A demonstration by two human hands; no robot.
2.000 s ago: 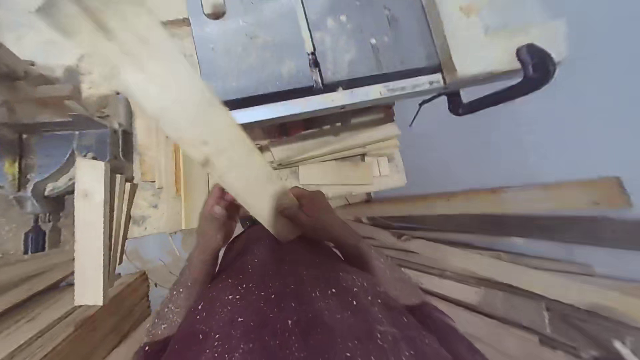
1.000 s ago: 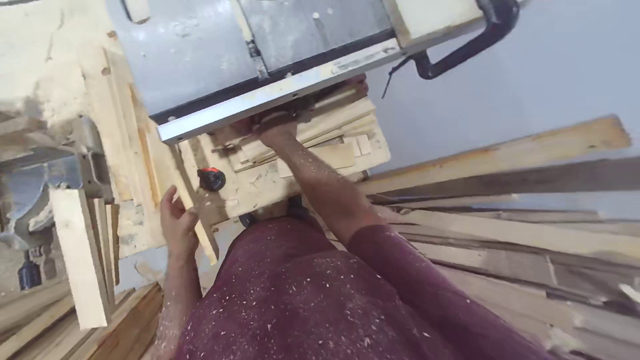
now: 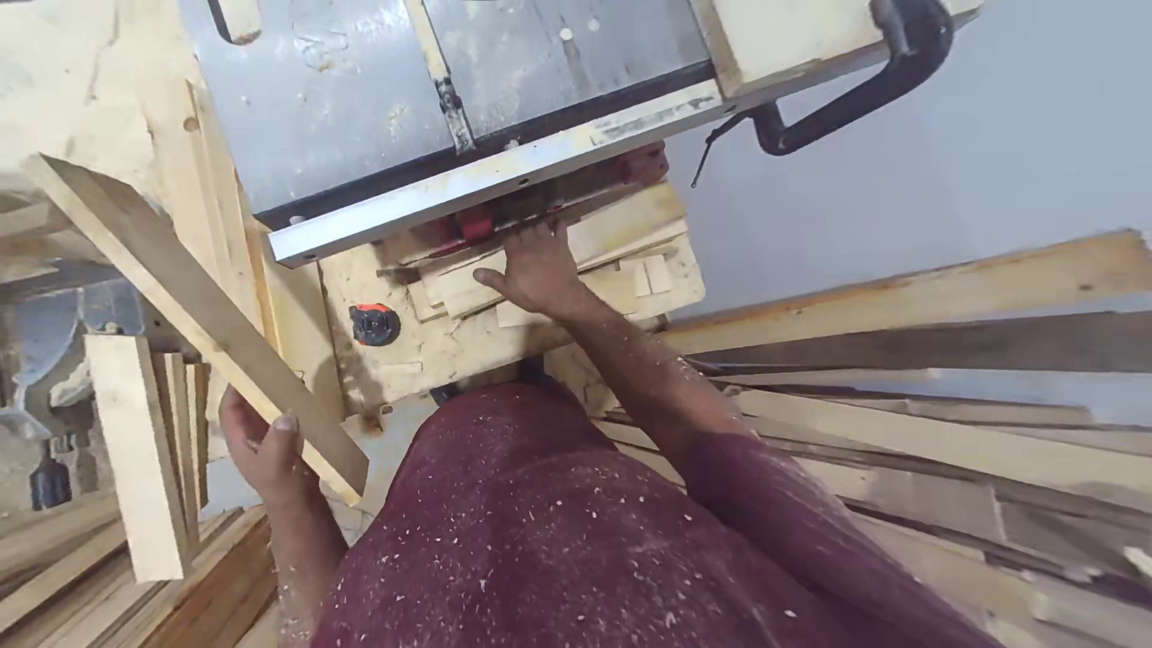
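A long wooden board [image 3: 207, 315] slants across the left, and my left hand [image 3: 270, 445] grips its lower part, thumb on the near edge. My right hand [image 3: 540, 270] reaches below the front rail of the table saw [image 3: 504, 171]. Its fingertips are partly hidden in the shade beside the saw's red body [image 3: 477, 222], and whether they hold anything cannot be seen. Under that hand lie thin wooden strips [image 3: 621, 236] on a plywood shelf [image 3: 432, 346]. A black and orange tape measure [image 3: 374, 324] rests on the shelf, left of the right hand.
A black clamp [image 3: 864, 90] holds a wooden block [image 3: 801, 40] at the saw table's right corner. Long boards [image 3: 918, 288] spread out at the right. Upright wood pieces [image 3: 135, 450] and stacked planks [image 3: 207, 585] stand at the lower left, near another metal machine [image 3: 63, 351].
Two seconds ago both hands were on a board in front of my body. The right hand has since gone under the saw's front rail, and the left hand has the board at the left.
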